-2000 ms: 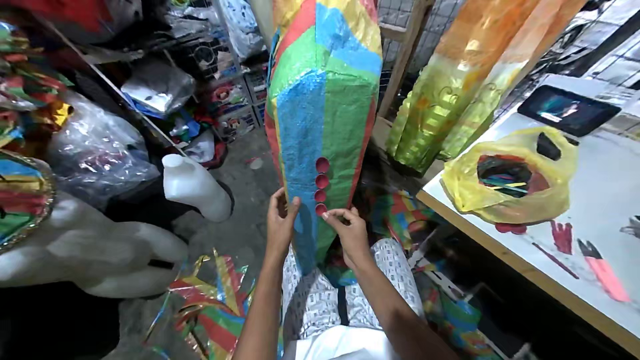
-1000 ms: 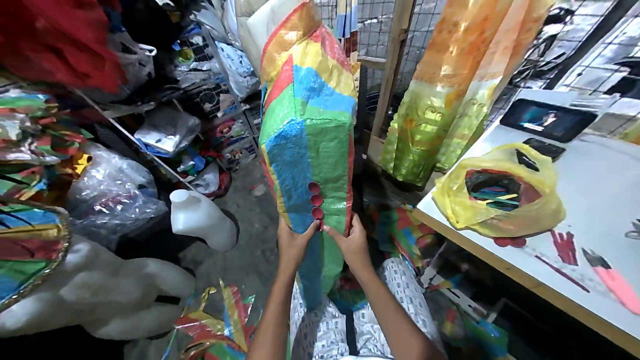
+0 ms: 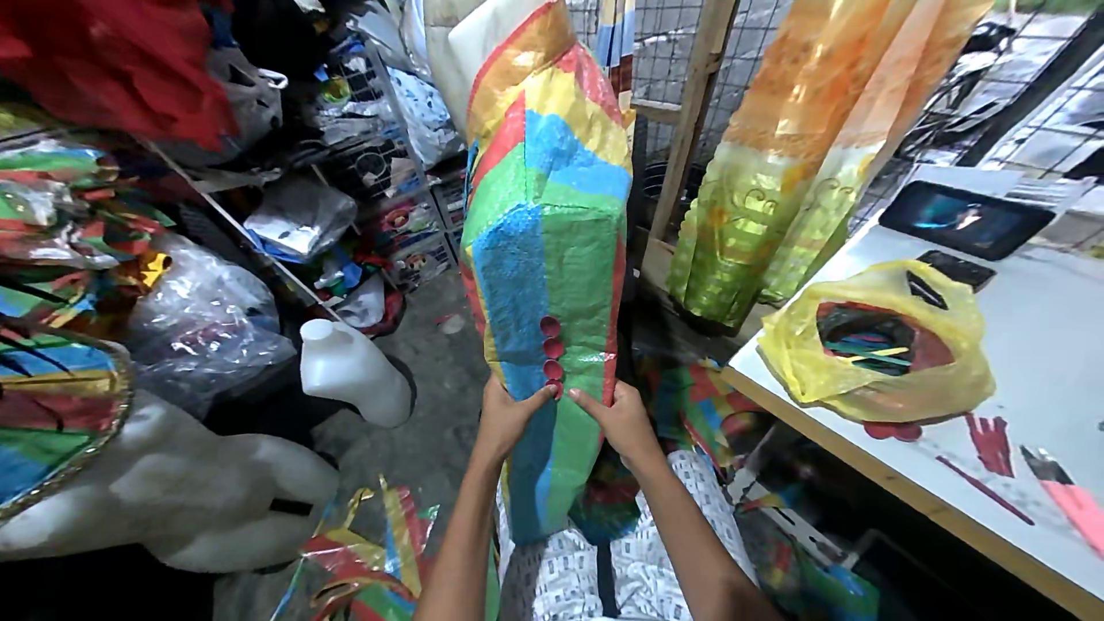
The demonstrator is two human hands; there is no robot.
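A tall form covered in patchwork plastic of green, blue, yellow, red and orange (image 3: 586, 276) rises from my lap, with white mannequin material showing at its top. Several round red discs (image 3: 552, 348) run in a vertical row along its blue and green seam. My left hand (image 3: 509, 414) grips the left edge of the covering, its thumb at the lowest disc. From the right side my right hand (image 3: 623, 416) grips the other edge, thumb tip close to that same disc. The fingers of both hands are hidden behind the covering.
At right a white table (image 3: 1035, 345) holds a yellow plastic bag (image 3: 957, 379), a tablet (image 3: 966, 217), a phone and a pink-handled tool (image 3: 1069, 500). A white mannequin torso (image 3: 190, 483), a white plastic piece (image 3: 354, 379) and colored scraps (image 3: 379, 552) lie left.
My hands have closed onto both edges of the covering, thumbs at the lowest disc; two seconds ago the fingertips were around the discs. The form's top leans further left.
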